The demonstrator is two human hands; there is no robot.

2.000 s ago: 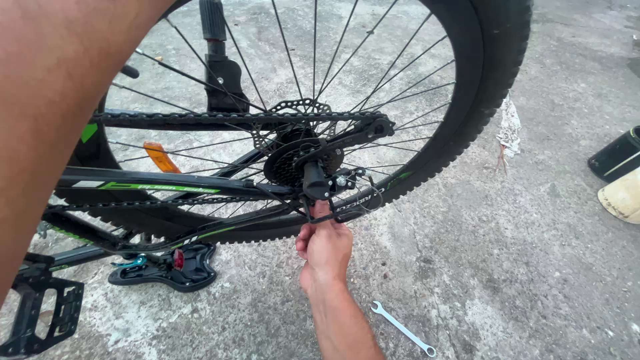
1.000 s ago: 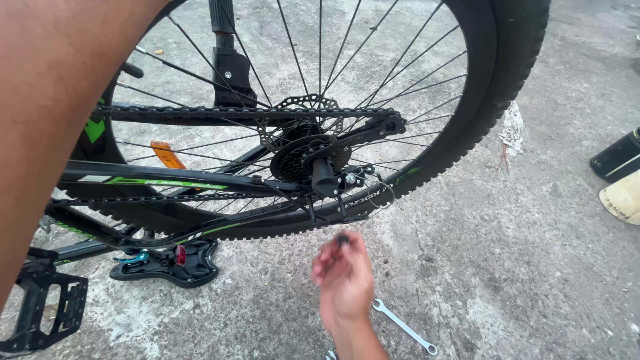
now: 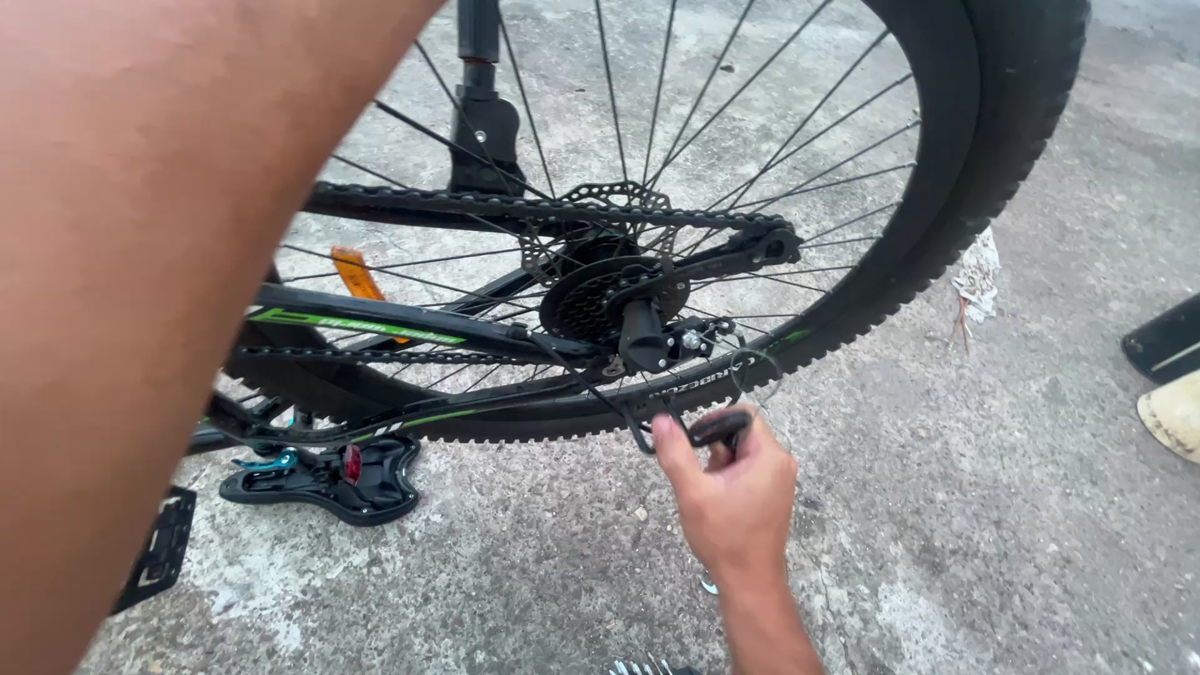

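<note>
A bicycle stands upside down, its rear wheel [image 3: 975,150] raised. The cassette [image 3: 586,300], brake rotor [image 3: 600,197] and chain [image 3: 525,208] sit at the middle. Below the cassette is the black rear derailleur [image 3: 644,335], with a bent black guard rod [image 3: 639,433] under it. My right hand [image 3: 731,487] is at the rod, thumb and fingers closed around a small dark rounded part [image 3: 722,427]; what part it is cannot be told. My left forearm crosses the left side of the view, and its hand is beyond the top edge.
The saddle [image 3: 323,483] rests on rough concrete, below the frame. A pedal [image 3: 161,548] shows at the left. Part of a wrench [image 3: 709,584] lies beside my right wrist. Metal pieces [image 3: 647,667] show at the bottom edge. Black and cream cylindrical objects [image 3: 1172,412] lie at the right.
My right hand was just under the derailleur, then drew down away from it with a small dark piece in its fingers. Now it is back up at the guard rod.
</note>
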